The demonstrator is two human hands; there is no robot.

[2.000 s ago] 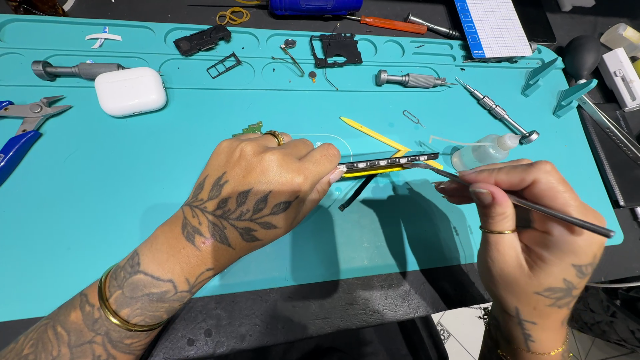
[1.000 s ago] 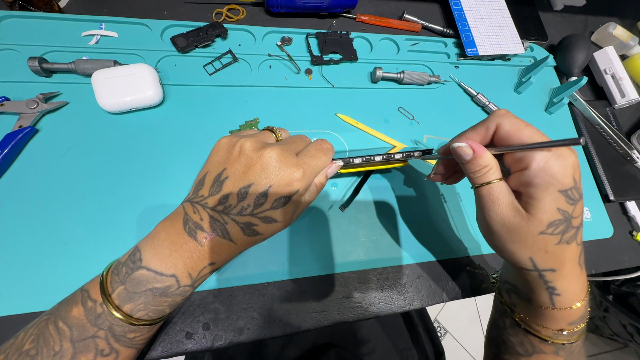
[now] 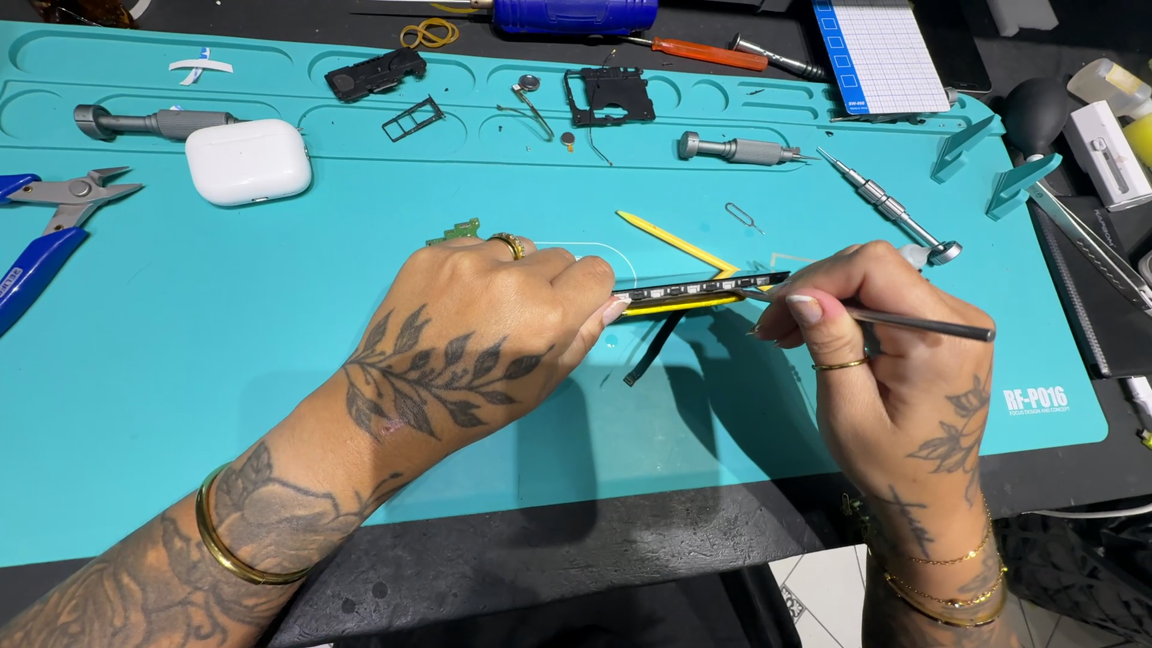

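Note:
My left hand (image 3: 490, 315) grips the left end of a thin black panel (image 3: 702, 288) with a yellow lower edge, held edge-on above the teal mat (image 3: 270, 450); it looks like a phone part. In my right hand (image 3: 864, 342) is a slim dark metal tool (image 3: 918, 322), its tip at the panel's edge near the right end. A black flex cable (image 3: 655, 349) hangs below the panel. Behind it lies a yellow plastic tool or strip (image 3: 670, 241), partly hidden. A green circuit board (image 3: 457, 230) shows just past my left knuckles.
Blue-handled cutters (image 3: 45, 234) and a white earbud case (image 3: 248, 162) lie left. Precision screwdrivers (image 3: 742, 149), a SIM ejector pin (image 3: 744, 218) and black phone parts (image 3: 612, 95) lie beyond my hands. At the right are teal upright holders (image 3: 1021, 184) and metal tweezers (image 3: 1089, 238).
My right hand has brought the tool's tip back to the panel's edge, after holding it farther right a second ago. My left hand keeps its grip on the panel.

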